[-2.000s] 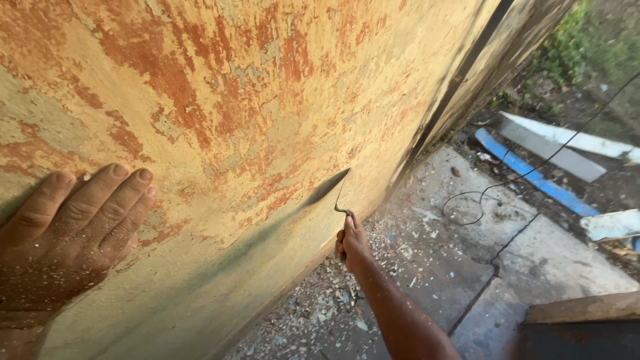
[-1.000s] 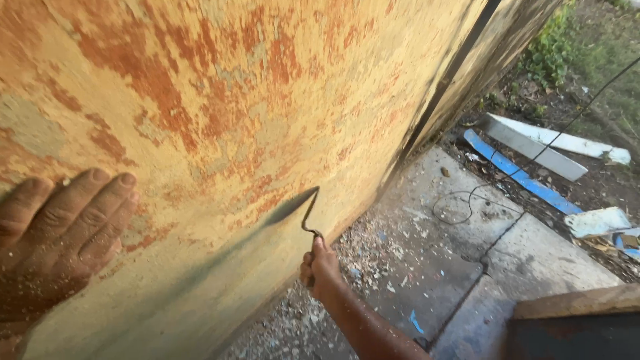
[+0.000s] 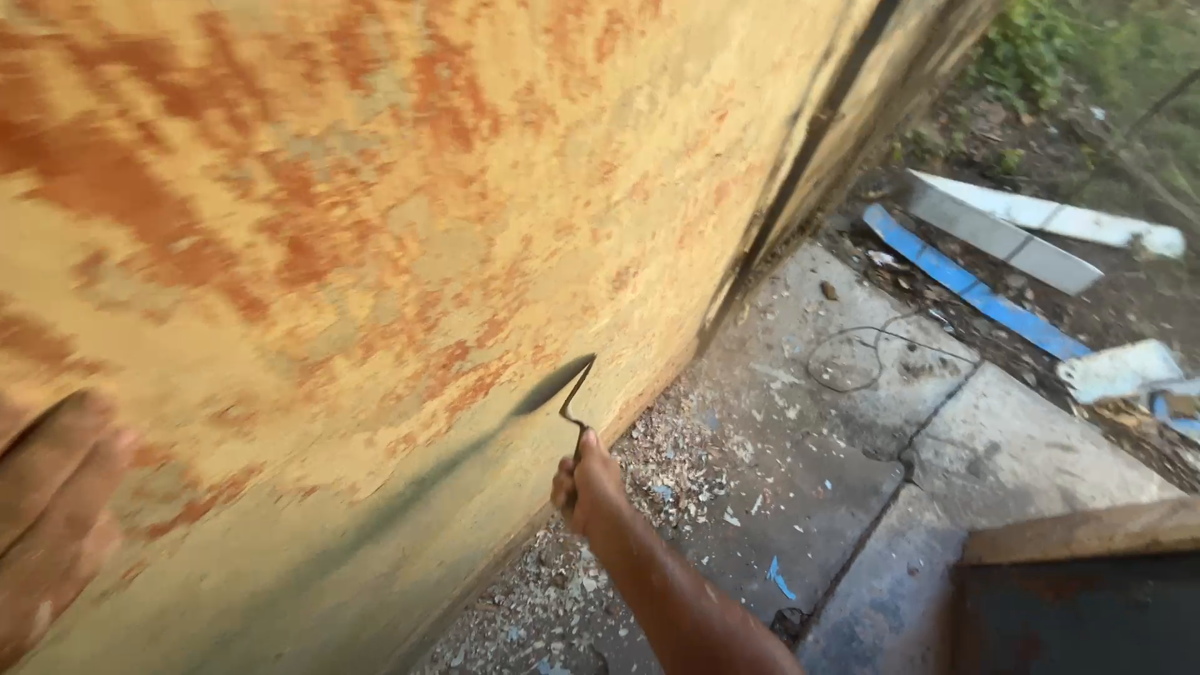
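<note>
My right hand [image 3: 588,483] grips the handle of a small pointing trowel [image 3: 578,386] with a cranked neck. Its blade is seen nearly edge-on, with the tip at the yellow painted wall [image 3: 525,234], where orange and grey patches show through the paint. The shadow of the trowel and arm falls across the wall to the left. At the left edge my left hand [image 3: 61,516], blurred and partly out of view, is at the wall with its fingers pointing up and holds nothing.
Paint flakes [image 3: 670,459] lie along the wall's foot on the cracked concrete floor [image 3: 797,469]. A thin wire [image 3: 844,386] loops there. Beyond are a blue strip [image 3: 975,291], a white board [image 3: 1059,220] and plants [image 3: 1022,56]. A wood-edged dark object [image 3: 1078,530] stands at lower right.
My right hand and the trowel have moved lower along the wall since the earliest frame. The left hand shows less at the view's edge. The view has shifted somewhat.
</note>
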